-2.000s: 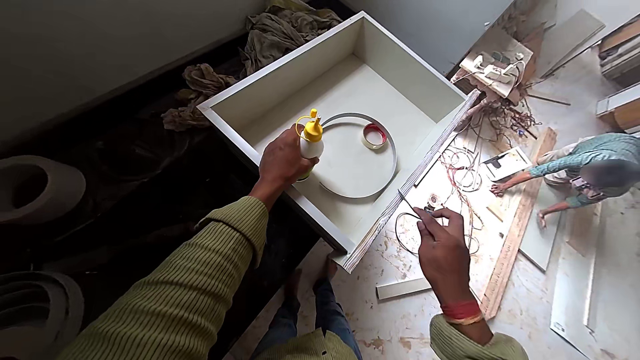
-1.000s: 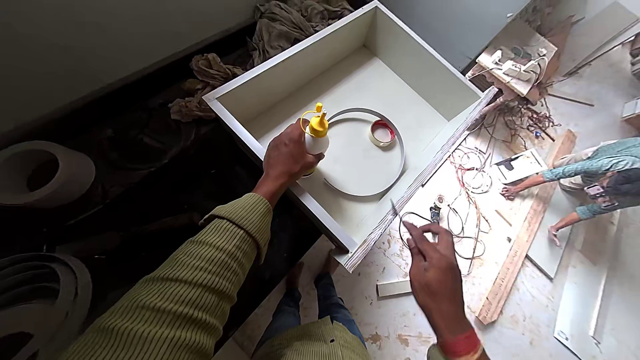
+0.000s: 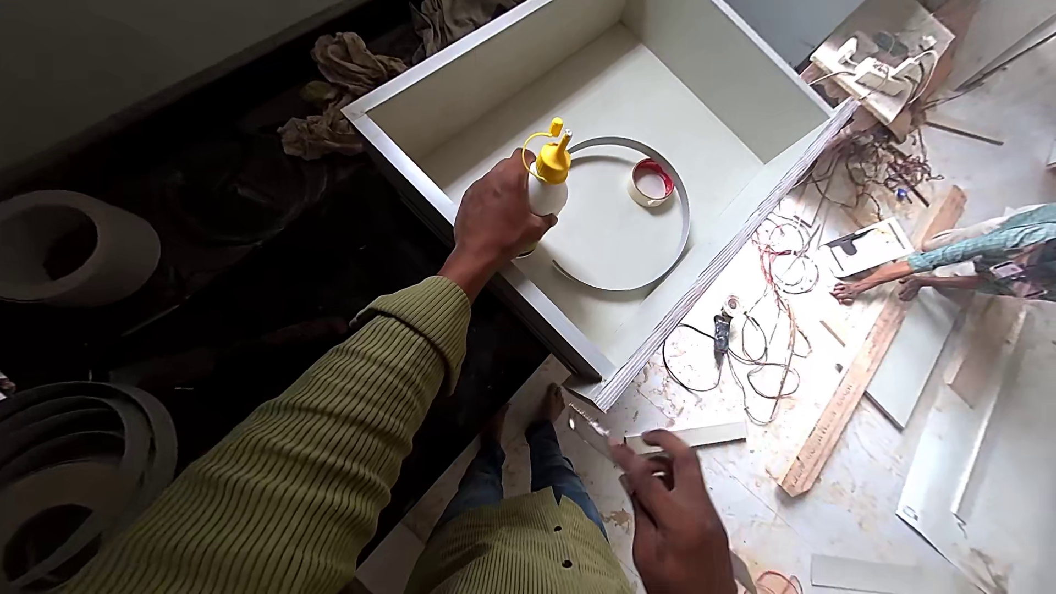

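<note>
My left hand (image 3: 495, 214) grips a white squeeze bottle (image 3: 547, 194) with a yellow nozzle cap, over the near left edge of a white open drawer box (image 3: 528, 297). Inside the box lie a curled strip of edge banding (image 3: 686, 206) and a small roll of tape (image 3: 652, 183) with a red inner ring. My right hand (image 3: 672, 511) is below the box's near corner, its fingers closed on a thin, blurred blade-like tool (image 3: 587, 429). Along the box's right side runs a front panel with a streaked edge (image 3: 726, 256).
Rolls of banding (image 3: 78, 247) stand on the dark surface at left, with crumpled cloths (image 3: 346, 66) behind. On the floor are tangled wires (image 3: 775, 330), a wooden plank (image 3: 866, 396) and white boards. A power strip (image 3: 883, 78) sits upper right. Another person's hands (image 3: 858, 289) are at far right.
My right hand has moved with the thin tool from beside the streaked panel edge to below the box's near corner. My left hand keeps hold of the bottle. The view has shifted closer.
</note>
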